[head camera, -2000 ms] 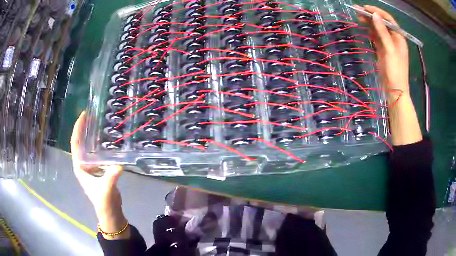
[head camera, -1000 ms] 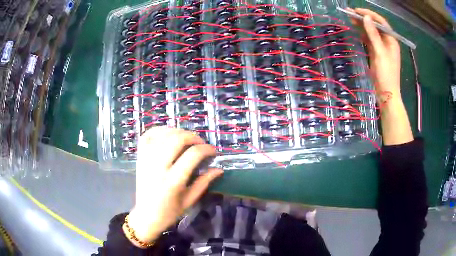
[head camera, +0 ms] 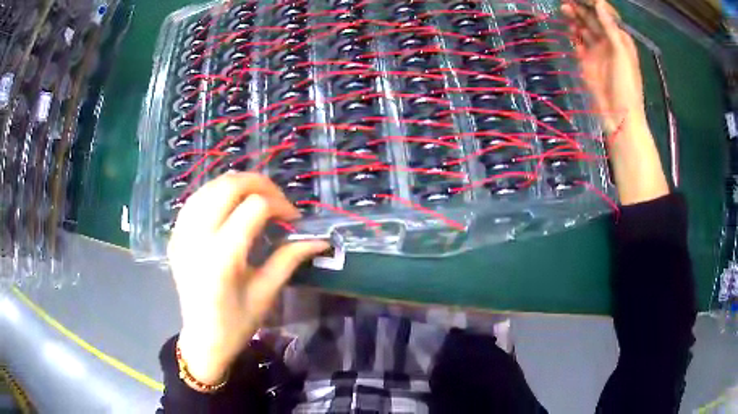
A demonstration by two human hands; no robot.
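Note:
The large clear blister tray lies before me over the green mat, its pockets filled with rows of round dark speaker units. Bright red lead wires trail rightward across them. My left hand pinches the tray's near edge left of centre, thumb below and fingers above, beside a small white label. My right hand is at the tray's right edge near the far corner. Its fingers are bent and blurred. Whether it grips the rim or the tweezers I cannot tell.
Stacked trays of units stand at the left. The green mat shows around the tray, with a white corner mark at left. A thin reddish stick lies at right. Brown cardboard is at the upper right. Grey floor lies below the bench edge.
My left hand left the tray's left corner, moved right over the near edge, then shifted slightly left and now pinches it. The tray has shifted slightly left. The silver tweezers in my right hand no longer show clearly.

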